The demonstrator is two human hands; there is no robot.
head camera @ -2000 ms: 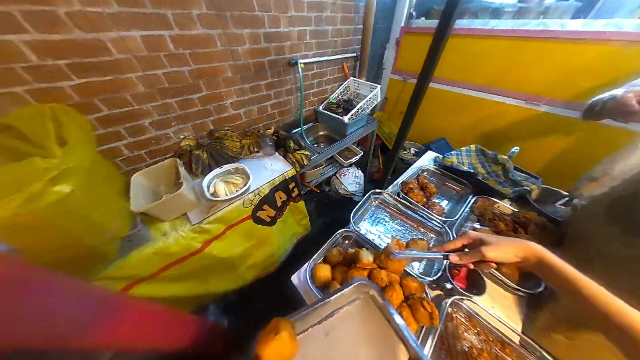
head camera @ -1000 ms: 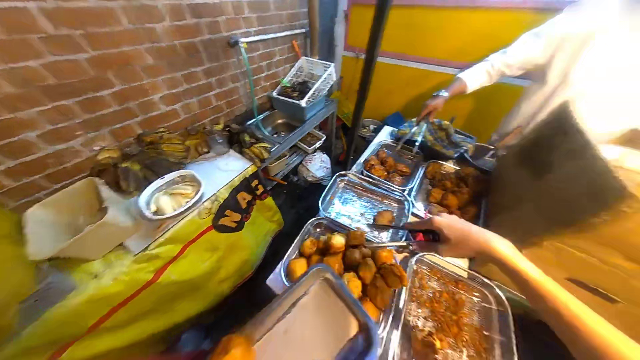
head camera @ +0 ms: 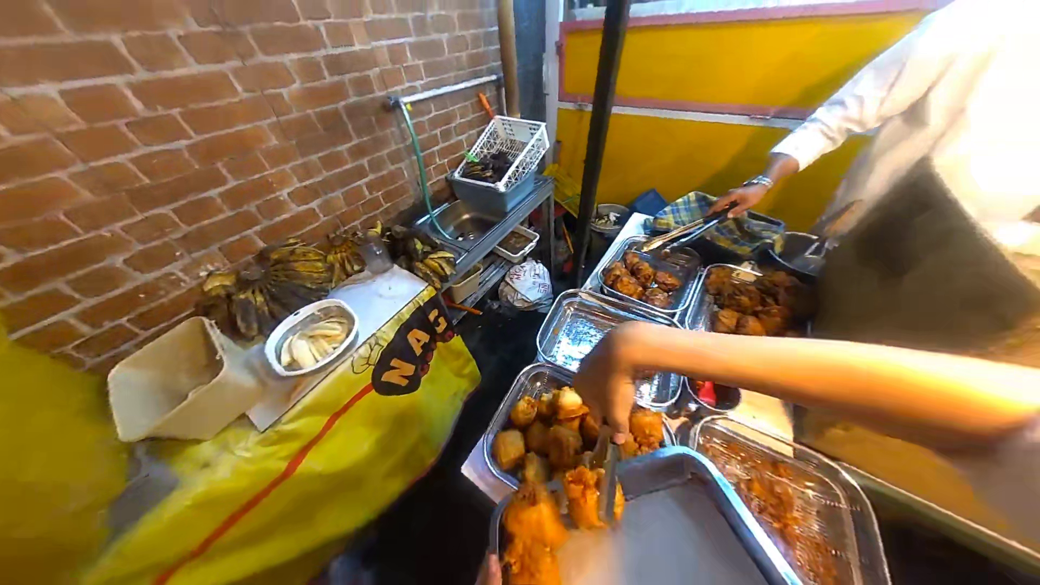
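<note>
My right hand [head camera: 609,378] is shut on a pair of metal tongs [head camera: 607,479], whose tips meet an orange-brown fried food piece [head camera: 583,497] over a metal tray [head camera: 691,520]. More fried pieces [head camera: 532,528] lie at the tray's left side. Of my left hand [head camera: 490,571], only a bit of finger shows at the tray's lower left edge; its grip is mostly hidden. Just behind the tray, a clear container [head camera: 493,435] holds many browned, chunky fried pieces.
Further clear containers [head camera: 561,329] stand behind and to the right, several with fried food. A co-worker's hand [head camera: 738,199] holds tongs [head camera: 691,231] over one. Left are a bowl of peeled bananas [head camera: 272,345], a beige bin [head camera: 166,390], banana bunches [head camera: 284,284] and a sink [head camera: 467,223].
My right hand with the tongs has moved from above the containers down to the metal tray. More fried pieces show in the tray. The co-worker's arm, largely out of view at first, now reaches in.
</note>
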